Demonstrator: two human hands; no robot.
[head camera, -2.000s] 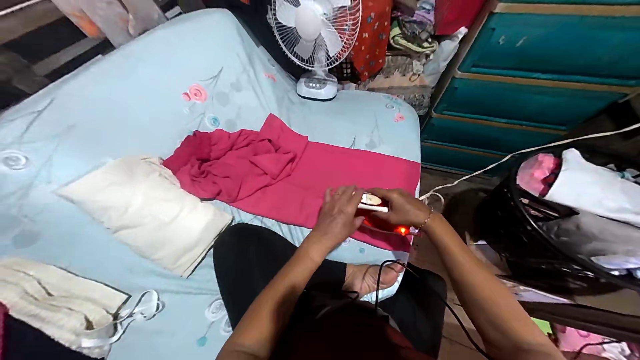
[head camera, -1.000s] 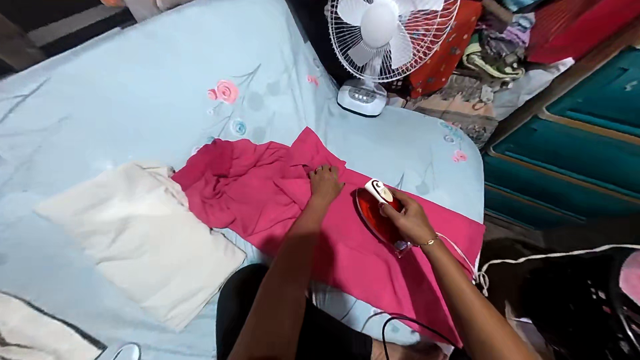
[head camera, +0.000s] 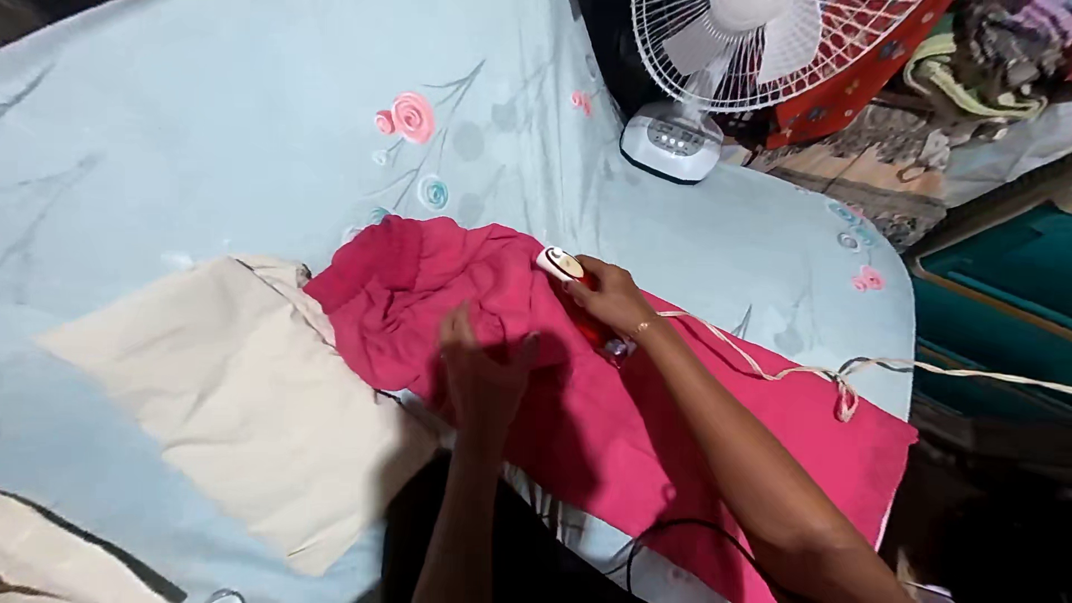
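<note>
A pink garment lies across the bed, flat toward the right and bunched up at its left end. My right hand grips the handle of a red and white electric iron, which rests on the garment beside the bunched part. Its twisted pale cord runs off to the right. Just left of the iron, my left hand is over the garment with its fingers apart; whether it touches the cloth I cannot tell. A cream folded cloth lies left of the garment, partly beneath its bunched end.
A white fan stands at the far edge of the flowered light-blue sheet. Teal drawers are at the right, with piled clothes behind. A black cable loops near my right forearm. Another cream cloth lies at lower left.
The iron, held in my right hand, has moved across the garment toward its bunched end. My left hand has come off the upper part of the garment, back toward me. The view has shifted closer.
</note>
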